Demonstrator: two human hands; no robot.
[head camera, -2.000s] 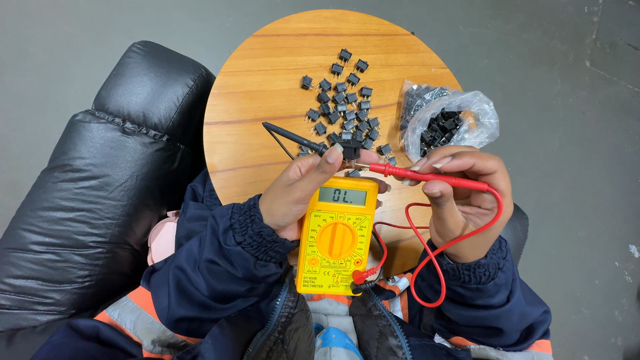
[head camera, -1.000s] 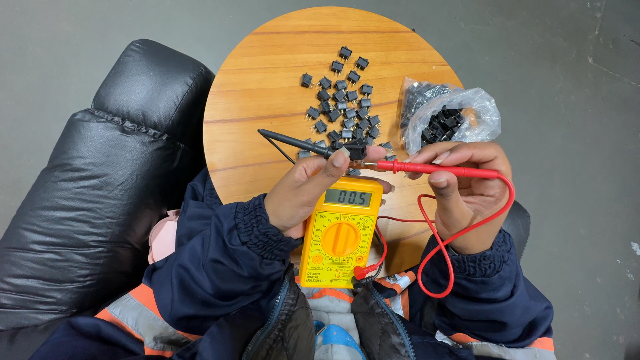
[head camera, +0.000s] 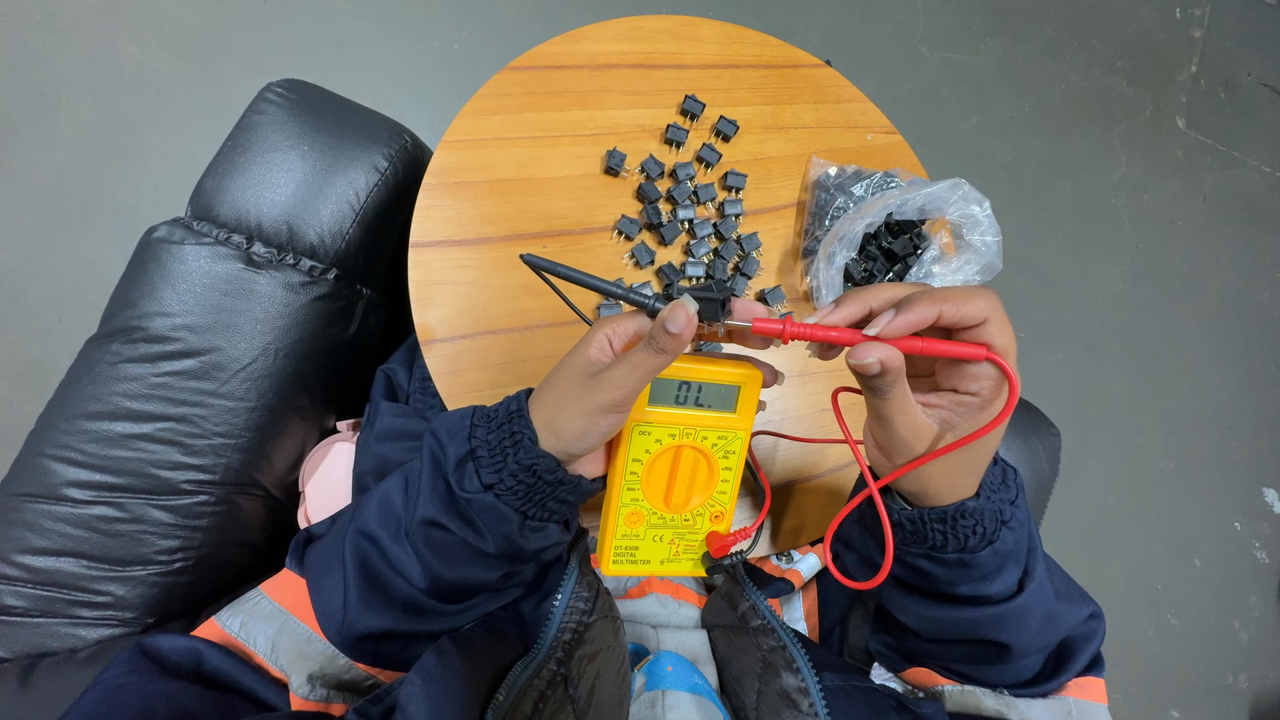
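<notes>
My left hand (head camera: 625, 370) grips a black rocker switch (head camera: 712, 300) together with the black test probe (head camera: 590, 280), its fingers also behind the top of a yellow digital multimeter (head camera: 682, 470). The meter's display reads "OL". Between the fingertips of my right hand (head camera: 925, 370) is the red test probe (head camera: 870, 338), pointing left, its metal tip at the switch's terminals. Whether the tip touches a terminal is too small to tell. The black probe's tip is hidden by my left thumb. Several more black rocker switches (head camera: 698, 248) lie loosely grouped just beyond my hands.
A clear plastic bag (head camera: 965, 225) of black switches lies open at the right of the round wooden table (head camera: 500, 180). The red lead (head camera: 885, 480) loops below my right hand. A black padded armrest (head camera: 180, 400) stands at the left, with a pink object (head camera: 328, 478) beside my left sleeve.
The meter's display showed "OL" two seconds ago, then "005" one second ago, and reads "OL" again now. Both hands keep hold of the switch and probes, nearly in the same place.
</notes>
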